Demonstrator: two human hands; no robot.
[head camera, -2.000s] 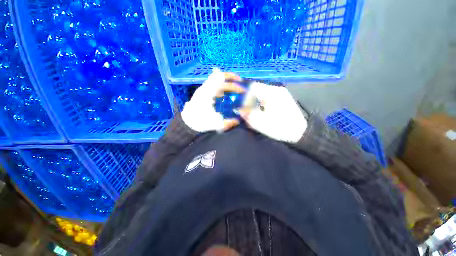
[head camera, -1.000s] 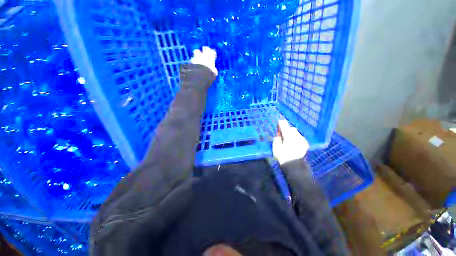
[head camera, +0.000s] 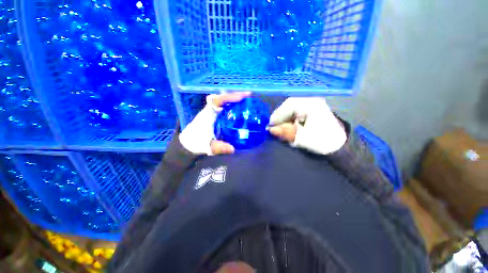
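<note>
A glossy deep-blue ball (head camera: 243, 123) with a raised line around its middle is held at my waist, in front of the dark apron. My left hand (head camera: 206, 128), in a white glove with bare fingertips, grips it from the left, fingers above and thumb below. My right hand (head camera: 310, 125), gloved the same way, is at the ball's right edge with thumb and finger pinched. A tiny grey-tipped object shows between these fingertips, against or very near the ball; what it is stays unclear. The palm sides of both hands are hidden.
The front crate (head camera: 267, 91) holds blue balls and a pale cyan tangle (head camera: 238, 57). Side crates (head camera: 115, 147) full of balls stand at left. A blue lattice crate (head camera: 380, 154) and cardboard boxes (head camera: 452, 168) are at right. Yellow items (head camera: 72, 250) lie lower left.
My left hand has come back out of the front crate and now holds a ball. My right hand has left the crate's near right corner and come to the ball. The view has shifted back.
</note>
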